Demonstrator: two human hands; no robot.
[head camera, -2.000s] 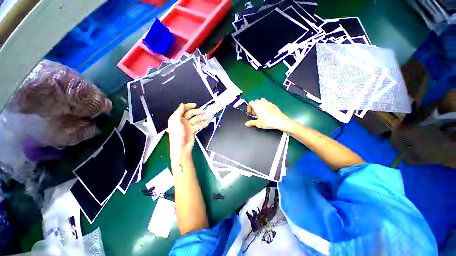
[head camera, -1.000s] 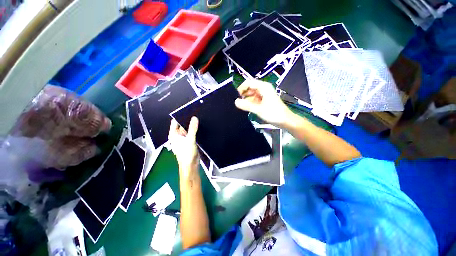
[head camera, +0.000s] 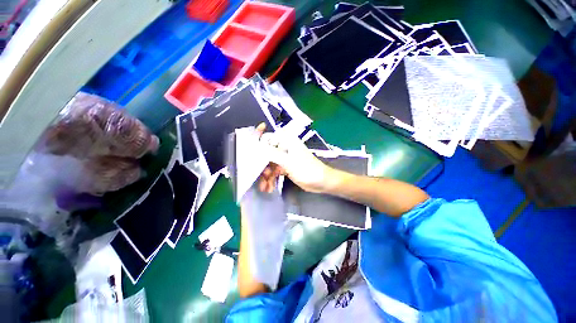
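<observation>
A die-cut sheet (head camera: 247, 165) is raised, tilted and blurred, its pale side showing. Its pale lower part hangs over my left forearm. My left hand (head camera: 260, 129) is mostly hidden behind the sheet; a fingertip shows at its top edge, holding it. My right hand (head camera: 297, 165) is at the sheet's right side with curled fingers, gripping it. Below my right wrist, a dark white-edged sheet (head camera: 331, 205) lies on the green bench. A fanned stack of black sheets (head camera: 218, 129) lies just beyond my left hand.
A red divided tray (head camera: 249, 41) with a blue block (head camera: 211, 62) is beyond the stack. More sheets (head camera: 347, 50) and bubble wrap (head camera: 470, 98) are at right. Black sheets (head camera: 148, 217), bagged parts (head camera: 104, 132) and two white cards (head camera: 218, 277) are at left. A green bench edge runs at right.
The sheet held black side up has turned and bent, now showing its pale side and covering much of my left hand and forearm. My right hand has moved left and down towards it.
</observation>
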